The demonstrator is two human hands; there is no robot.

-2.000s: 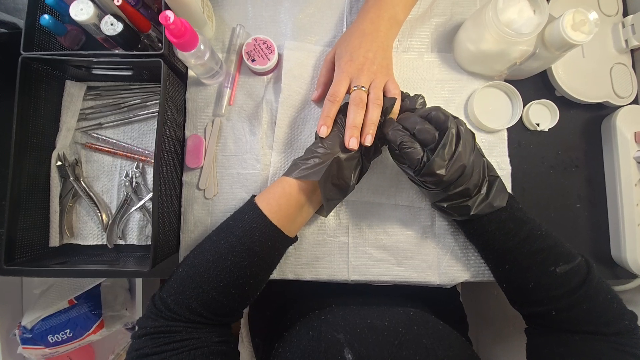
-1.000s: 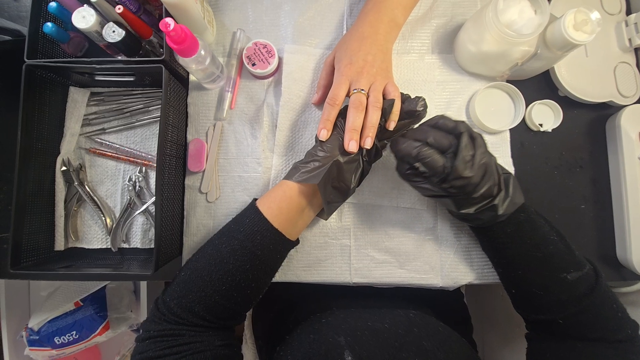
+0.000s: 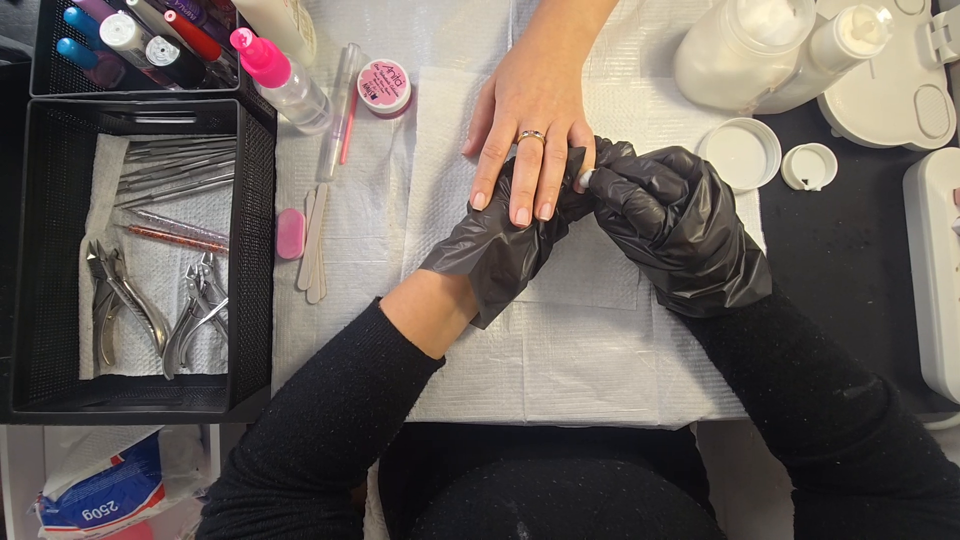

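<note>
Another person's hand [image 3: 536, 105], with a ring and pale nails, reaches in palm down from the top. My left hand [image 3: 517, 232], in a loose black plastic glove, lies under its fingers and holds the little finger side. My right hand [image 3: 667, 217], gloved the same way, has its fingers curled at the tip of that little finger. A small white piece [image 3: 586, 178], perhaps cotton, shows between my right fingertips and the nail. White paper towel [image 3: 450, 105] lies beneath the hands.
At left, a black basket [image 3: 251, 262] holds cuticle nippers [image 3: 124, 300] and metal tools. Beside it are nail files [image 3: 313, 240], a pink block [image 3: 290, 234], a pink-topped spray bottle [image 3: 296, 90] and a small jar [image 3: 384, 86]. White bottles [image 3: 735, 67] and open lids [image 3: 741, 154] stand at right.
My right hand was a little apart from the other person's hand one second ago; it has moved left to the little fingertip. My left hand stays under the fingers.
</note>
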